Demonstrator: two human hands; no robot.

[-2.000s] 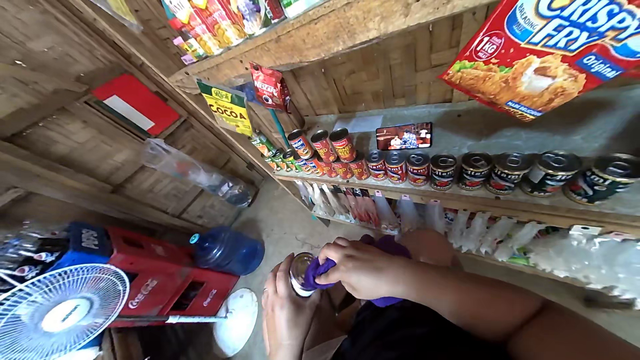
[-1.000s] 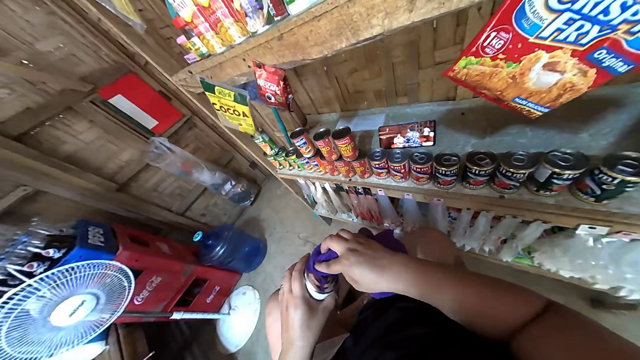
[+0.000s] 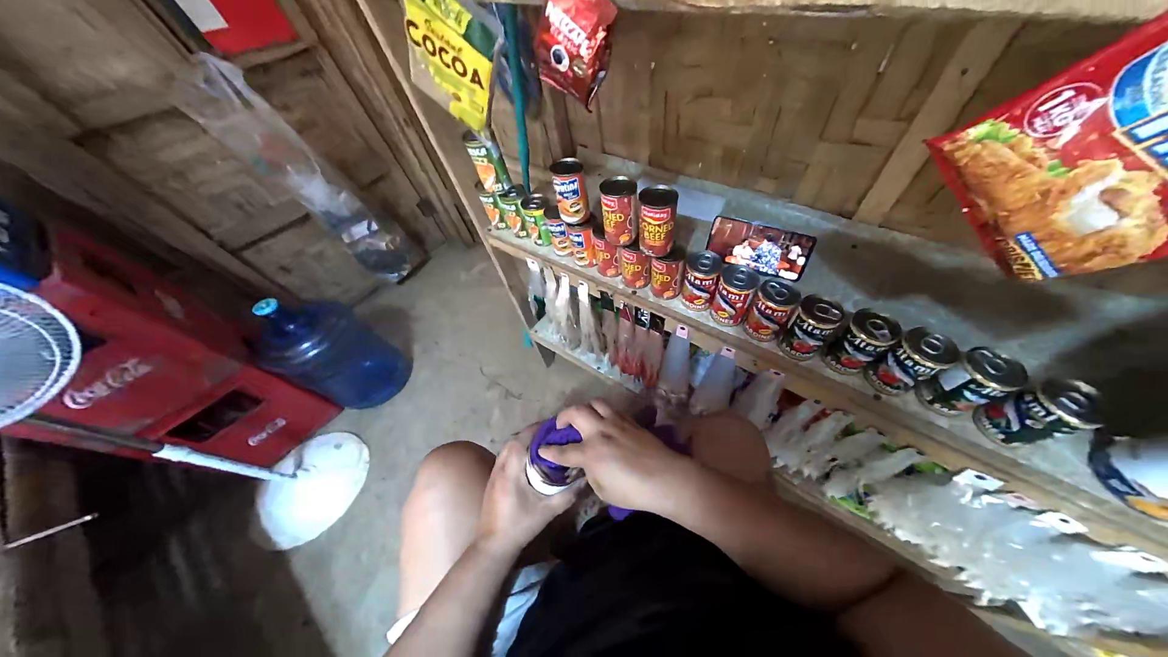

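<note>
My left hand is wrapped around a small can with a pale lower rim, held in front of my knees. With my right hand I press a purple cloth over the can's upper end. More of the cloth hangs down below my right hand and shows behind its wrist. The can's label is mostly hidden by fingers and cloth. Beyond my hands, corned beef cans and other food cans line the wooden shelf's edge, some stacked two high.
A phone leans behind the cans. Plastic packets hang under the shelf. A frying mix pouch hangs at right. On the left are a blue water jug, red crates, a fan and its white base.
The purple cloth, beside the can's bare end two seconds ago, now covers that end. Both hands have stayed on the can and cloth. The view has shifted.
</note>
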